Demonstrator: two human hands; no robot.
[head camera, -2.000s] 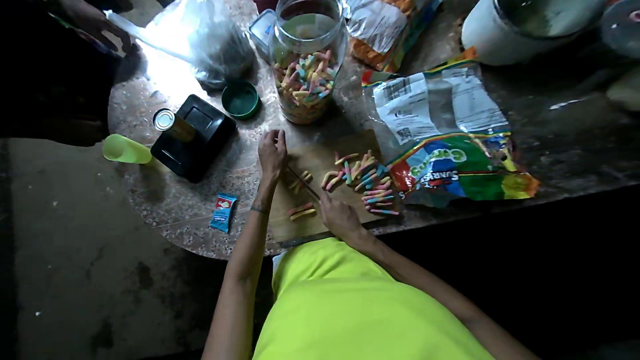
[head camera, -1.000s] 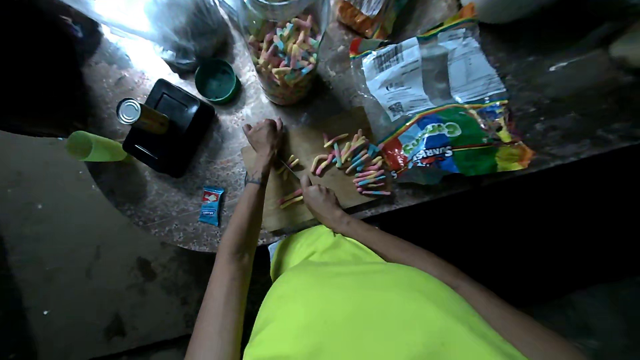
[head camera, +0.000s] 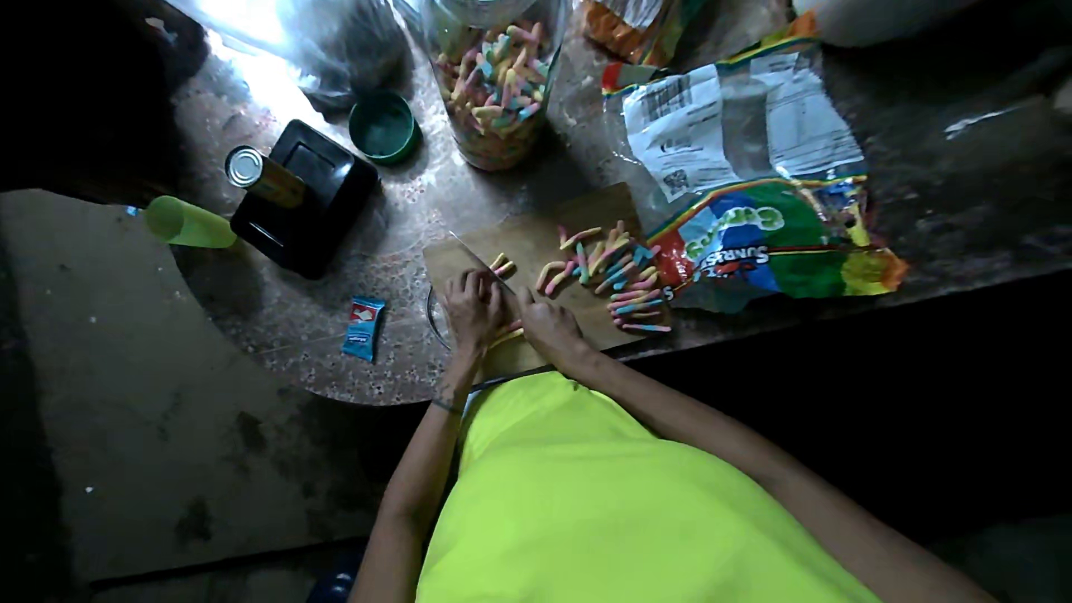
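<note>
A wooden cutting board (head camera: 536, 226) lies at the table's near edge. My right hand (head camera: 548, 327) grips a knife (head camera: 477, 258), whose blade points up and left across the board. My left hand (head camera: 471, 306) rests on the board's left part beside the blade, fingers bent down; whether it pinches a candy is hidden. A few gummy worm pieces (head camera: 502, 265) lie just above the left hand, and a yellowish strip shows between the hands. Many sugared gummy worms (head camera: 620, 268) are heaped on the board's right side. Behind the board stands a clear jar (head camera: 498, 92) full of gummy pieces.
An opened candy bag (head camera: 754, 226) lies right of the board. To the left are a small blue packet (head camera: 363, 328), a black plastic container (head camera: 306, 201) with a can (head camera: 264, 176) on it, a green lid (head camera: 383, 127) and a yellow-green cup (head camera: 188, 223). Another bag (head camera: 628, 33) lies behind.
My left hand has moved down the board toward me, from near its upper left to beside the knife. The knife's blade shows more plainly now. The view has shifted somewhat.
</note>
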